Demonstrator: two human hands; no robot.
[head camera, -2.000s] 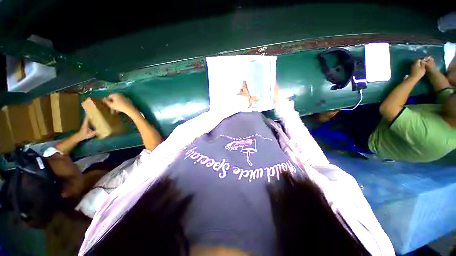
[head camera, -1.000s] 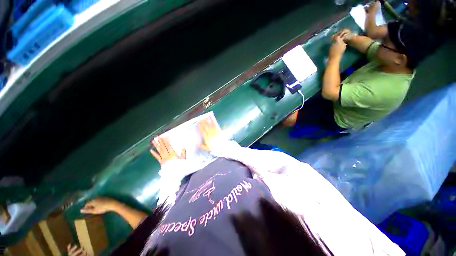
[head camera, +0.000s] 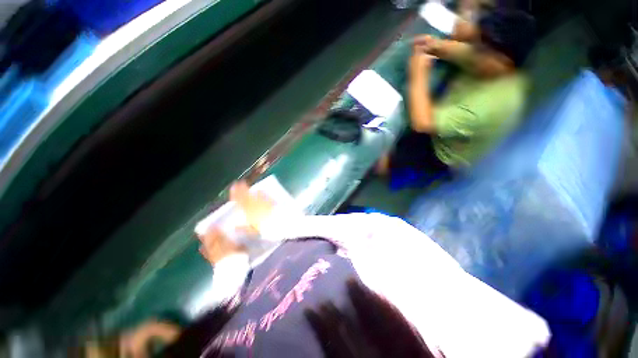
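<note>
A white sheet (head camera: 276, 190) lies on the green bench in front of me, washed out by glare and blurred. My left hand (head camera: 220, 245) is at its left, near edge. My right hand (head camera: 250, 203) is over its middle, with the fingers towards the far edge. Both hands are blurred, and their fingers hide part of the sheet. I cannot tell whether they grip the paper or only rest on it.
A black strap (head camera: 340, 126) and a white pad (head camera: 375, 93) lie further right on the bench. A person in green (head camera: 483, 115) sits beyond. Blue-covered goods (head camera: 573, 154) stand at right. A blurred neighbour's hand (head camera: 150, 338) shows at lower left. A dark channel (head camera: 175, 126) runs behind the bench.
The view has turned and shifted towards the right side. My hands, earlier spread on the sheet, are now closer together. My right hand has moved over the sheet's middle.
</note>
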